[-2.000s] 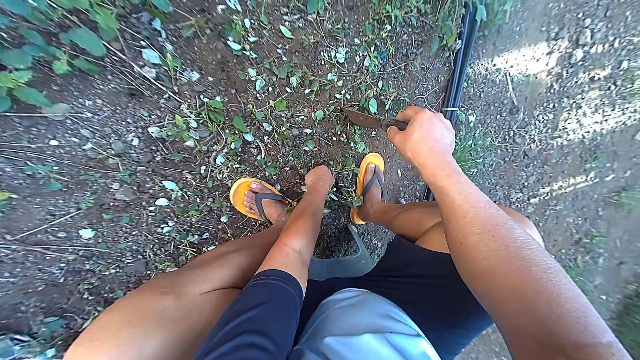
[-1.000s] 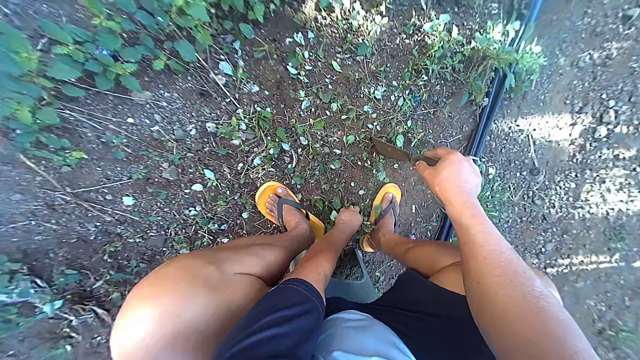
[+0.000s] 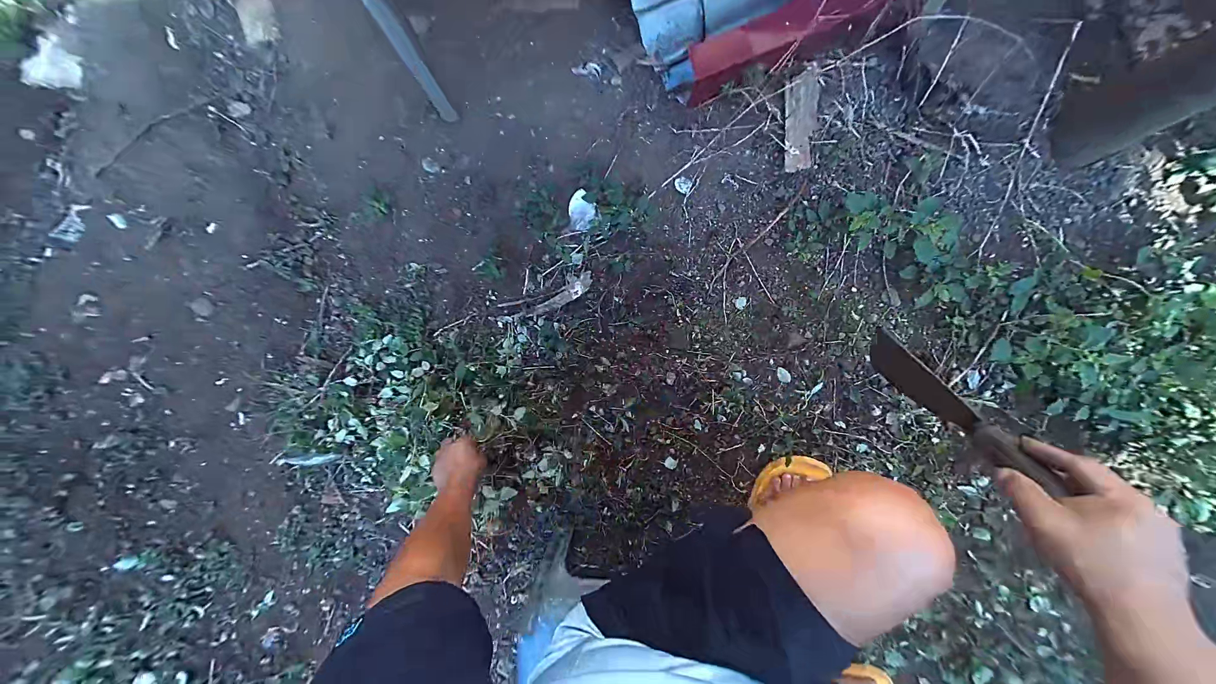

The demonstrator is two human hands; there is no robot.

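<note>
My right hand [image 3: 1092,513], at the lower right, is closed around the wooden handle of a machete-like knife [image 3: 926,385]. Its dark, broad blade points up and left above the ground. On the left, my left hand [image 3: 461,464] reaches down to a heap of leafy green weeds [image 3: 399,389]. Its fingers are partly hidden, so whether it grips any stems is unclear. A yellow flip-flop [image 3: 793,467] shows beyond my bent knee.
Growing weeds [image 3: 1102,351] stand at the right. Ahead lie a wooden board piece [image 3: 801,119], dry twigs and a red and blue sheet-like object [image 3: 750,47]. A grey pole [image 3: 410,59] is at the upper left, and a large dark cylindrical object [image 3: 1130,104] at the upper right.
The view has swung widely to other ground. My left hand has gone from between my feet to the weed heap. The knife has stayed in my right hand.
</note>
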